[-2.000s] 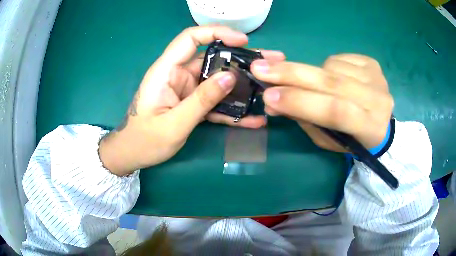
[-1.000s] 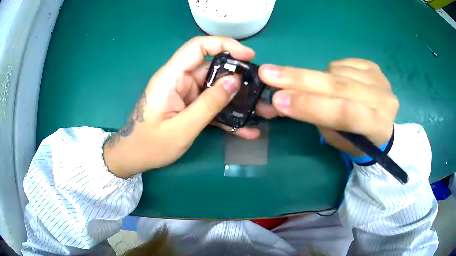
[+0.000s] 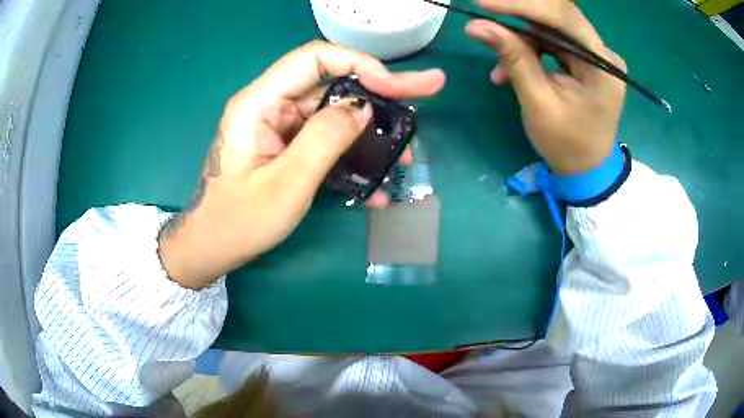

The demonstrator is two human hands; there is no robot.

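Observation:
My left hand [image 3: 281,155] holds a black rounded square watch housing [image 3: 377,147], open side up, above the mat. My left thumb lies on its upper left part and hides it. My right hand [image 3: 563,98] holds long thin dark tweezers [image 3: 571,49], raised to the right of the housing and apart from it. The tweezer tips reach the rim of a white parts bowl [image 3: 379,37] that has small dark bits inside and is cut off by the top edge. Whether the tips hold anything cannot be told.
A flat grey-brown square sheet with clear shiny ends [image 3: 403,232] lies on the green mat [image 3: 457,302] below the housing. A pale curved tray edge [image 3: 37,163] runs down the left side. A blue wrist strap [image 3: 583,186] trails a thin cord down to the mat's front edge.
My right hand has moved away from the housing, up to the bowl, and the tweezers now point up left. My left hand and the housing have shifted slightly left.

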